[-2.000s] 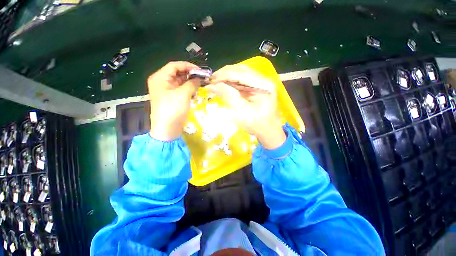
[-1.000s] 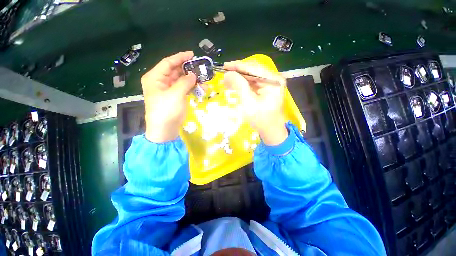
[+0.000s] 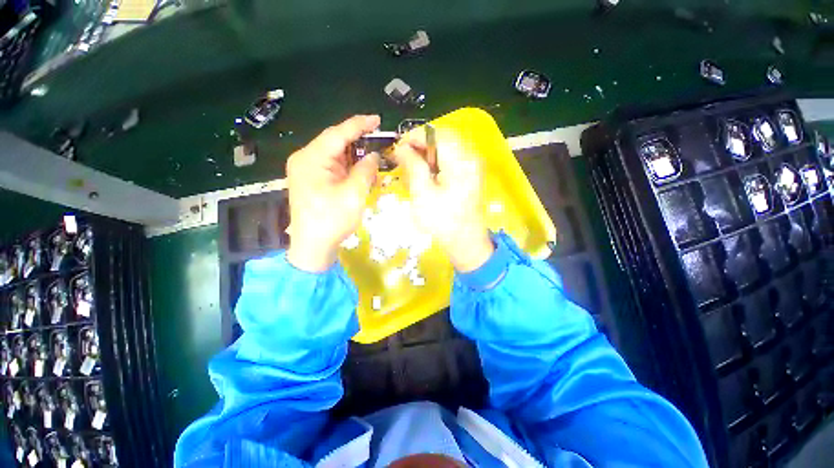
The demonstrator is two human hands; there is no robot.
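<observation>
My left hand holds a dark unit with a shiny rim between thumb and fingers, above the far left edge of the yellow tray. My right hand is beside it, its fingertips at the unit's right side, and grips the tweezers, which stand roughly upright in view. Glare washes out my right fingers, and the tweezer tips are hidden. Small white parts lie loose in the yellow tray under my hands.
A black tray lies under the yellow tray. Stacked black trays stand at right and left, holding silver-rimmed units. The green belt ahead carries scattered units, one near the tray. A pale rail runs along its edge.
The unit, earlier face-up, is now tilted and more covered by my fingers. My right hand has moved left, and the tweezers have swung from sideways to upright. Units on the belt have shifted slightly right.
</observation>
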